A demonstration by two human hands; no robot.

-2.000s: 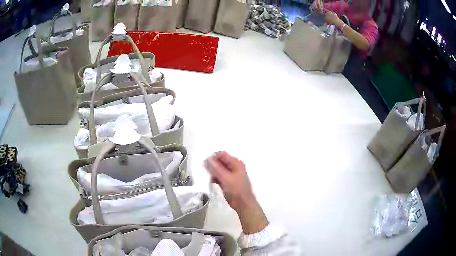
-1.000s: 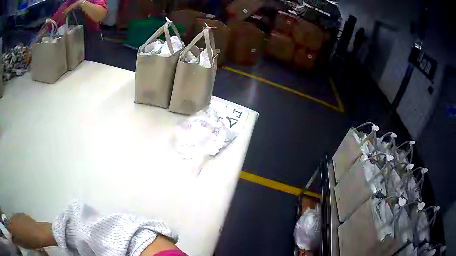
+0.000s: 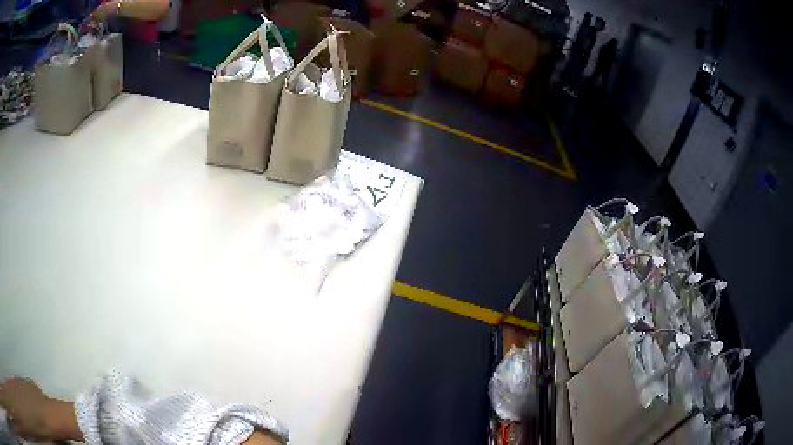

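Note:
My right hand (image 3: 26, 408) is at the lower left edge, partly cut off, with a striped white sleeve behind it. A sliver of something pale shows below it at the picture's edge; whether the hand grips it I cannot tell. My left hand is out of the picture. Two taupe tote bags, one (image 3: 236, 122) beside another (image 3: 306, 135), stand upright at the table's far edge with white tissue in their openings and handles up. Crumpled clear plastic (image 3: 326, 222) lies in front of them, partly over a sign card (image 3: 376, 184).
The white table (image 3: 156, 252) ends at a rounded right corner. A rack at right holds several stuffed totes (image 3: 613, 374). Two more totes (image 3: 65, 96) stand far left near another person's arm (image 3: 135, 9). Cartons (image 3: 400, 61) and yellow floor lines (image 3: 452, 304) lie beyond.
The view has swung right from the row of totes to the table corner and rack. My right hand went from mid-picture to the lower left edge. The far person's arm is now mostly cut off.

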